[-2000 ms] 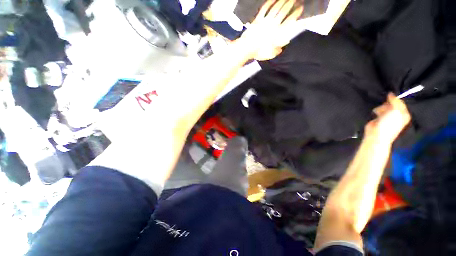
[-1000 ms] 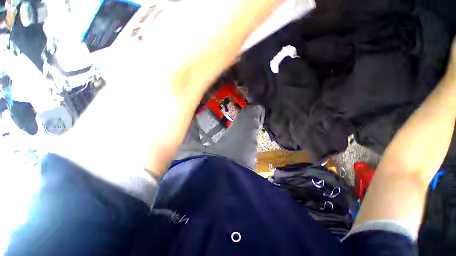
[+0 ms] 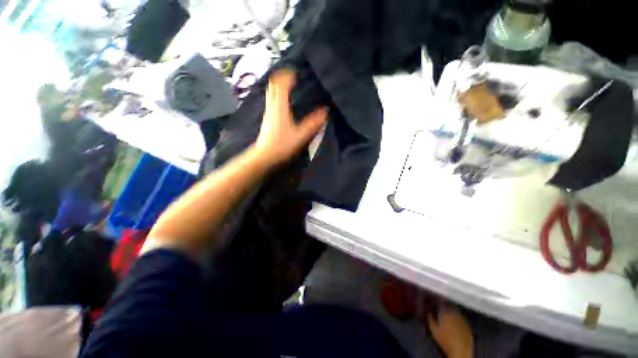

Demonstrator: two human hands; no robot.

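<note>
Black cloth (image 3: 350, 150) lies over the left end of the white table (image 3: 455, 248) and hangs down beside it. My left hand (image 3: 287, 126) is on this cloth, thumb and fingers spread apart; no grip on the cloth shows. My right hand (image 3: 451, 332) is small and blurred at the bottom, below the table's front edge; its fingers are partly hidden and I cannot tell whether it holds anything.
Red-handled scissors (image 3: 575, 238) lie on the table at right, by a dark cloth piece (image 3: 601, 136) and the sewing machine (image 3: 518, 112). A small brown piece (image 3: 592, 315) lies near the front edge. A blue crate (image 3: 150, 192) and dark heaps are at left.
The view has swung to the left, so the machine and scissors now show. My left hand has come to the black cloth at the table's end. My right hand is now low, below the edge.
</note>
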